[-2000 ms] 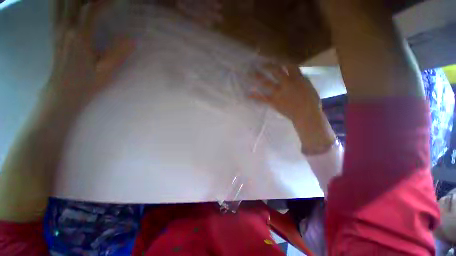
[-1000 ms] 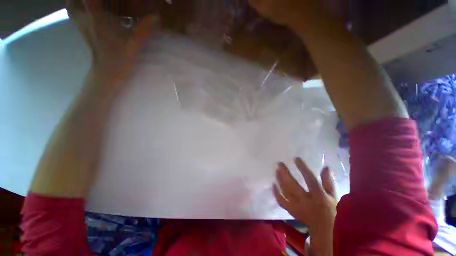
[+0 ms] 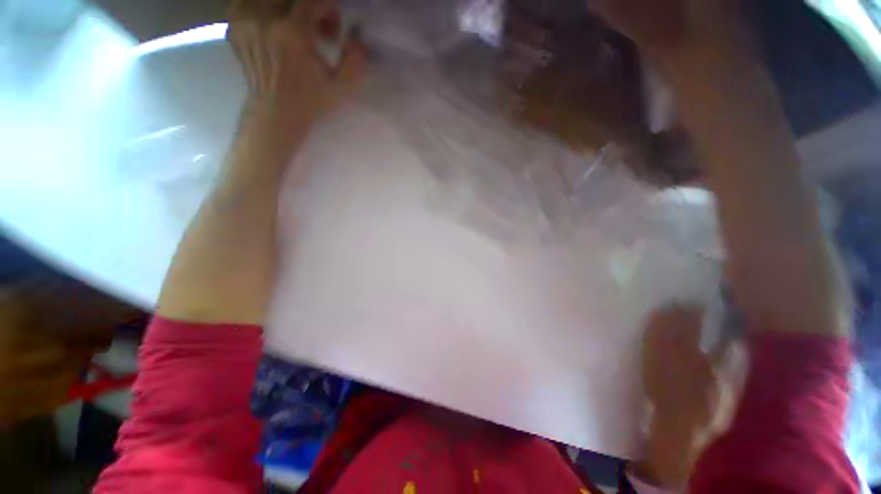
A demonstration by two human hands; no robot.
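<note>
A glossy, blurred scatter of clear packets [image 3: 541,193] lies on the white table [image 3: 386,241] in front of the brown carton [image 3: 570,96]. My left hand [image 3: 304,53] is at the top left, at the far side of the table by the dark carton area. It is blurred, and what it touches is unclear. My right hand [image 3: 633,14] is at the top edge, blurred and mostly cut off. Its fingers and anything in them do not show clearly.
Another person's blurred hand [image 3: 681,376] is at the table's right, beside my right forearm. A blue crate [image 3: 299,410] with shiny pieces is below the near table edge at my left. Bright glints [image 3: 174,145] show on the table's left part. Blurred purple-blue material is at the far right.
The view has turned, so the table edge now slants down to the right. Both my hands stay raised at the far side. The other person's hand has shifted right in the picture.
</note>
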